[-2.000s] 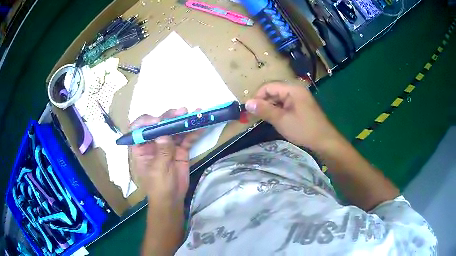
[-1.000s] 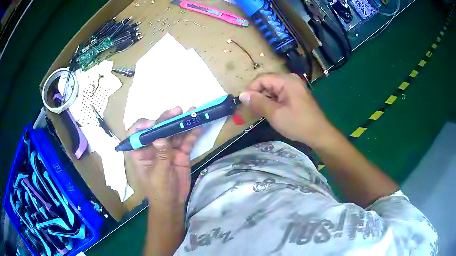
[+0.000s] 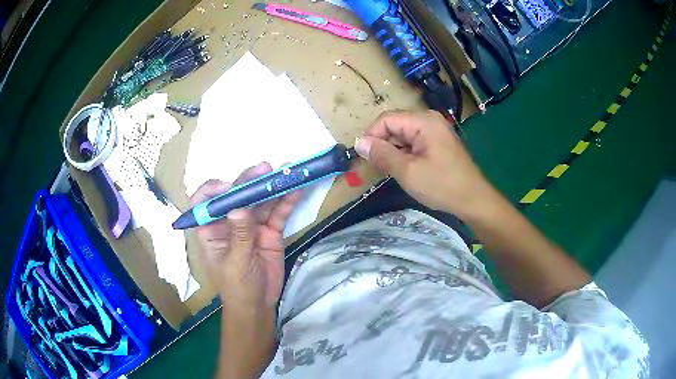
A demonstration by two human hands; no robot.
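Note:
A black 3D pen with teal sides (image 3: 256, 191) lies across the fingers and palm of my left hand (image 3: 241, 240). Its dark tip points to the lower left, and its small display faces up. The thumb of my left hand rests along its near side. My right hand (image 3: 415, 152) pinches a small dark plug or lead at the pen's tail end; the fingers partly hide it. White paper sheets (image 3: 256, 118) lie under and behind the pen.
A cardboard tray (image 3: 311, 63) holds a pink utility knife (image 3: 315, 21), a thin wire lead (image 3: 359, 78), circuit boards (image 3: 144, 74), a tape roll (image 3: 90, 137) and a blue electric screwdriver (image 3: 393, 37). A blue bin of casings (image 3: 89, 259) stands at left. Pliers (image 3: 485, 52) lie at upper right.
Tray and pen have shifted slightly left in view. The pen has rolled a little in my left hand, and its display looks dimmer. Both hands keep their hold.

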